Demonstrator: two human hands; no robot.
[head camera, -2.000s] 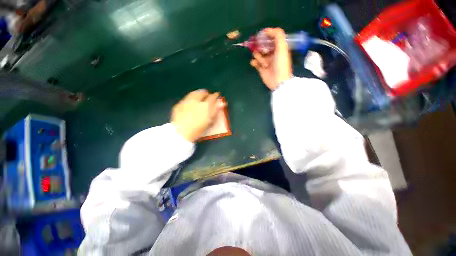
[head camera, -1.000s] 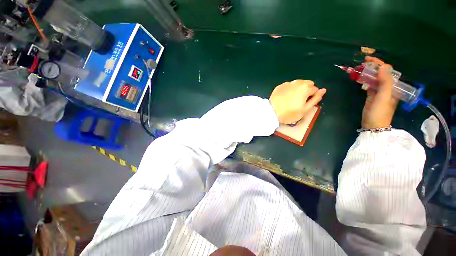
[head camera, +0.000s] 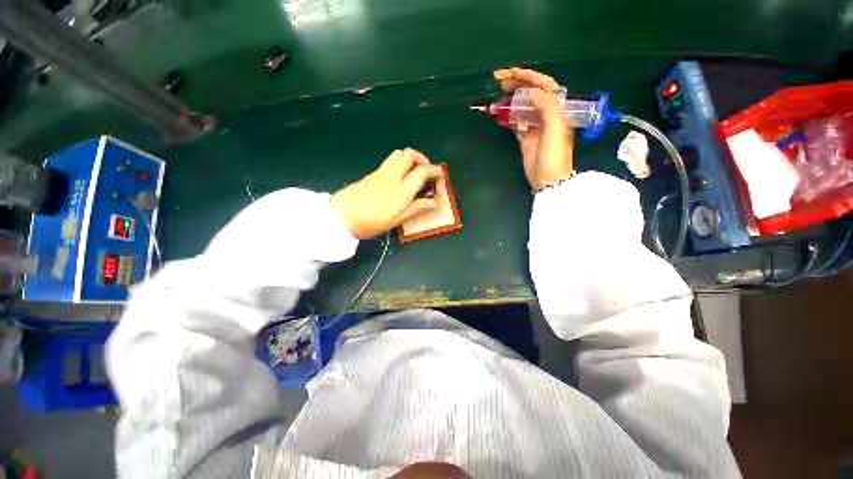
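Observation:
My right hand (head camera: 547, 136) holds a clear dispensing syringe (head camera: 578, 111) with a red front part and a thin tip pointing left, above the green mat. A blue adapter and a clear hose are at its back end. My left hand (head camera: 393, 195) is over a square pad fixture (head camera: 432, 223), white with an orange-red border. Its fingers are bent over the pad around a small dark thing (head camera: 428, 189), mostly hidden by the fingers. A thin pale cable runs from the pad toward the bench edge.
A blue control box (head camera: 93, 224) stands at left, another blue controller (head camera: 706, 159) at right beside a red parts bin (head camera: 776, 221). A crumpled white wipe (head camera: 634, 153) lies near the hose. Small black modules (head camera: 274, 59) lie at the back. A blue container (head camera: 296, 351) is below the chipped bench edge.
The view has swung back to the left after swinging right, so the red bin shows again. My left hand remains at the pad with its fingers more bent; the syringe stays in my right hand.

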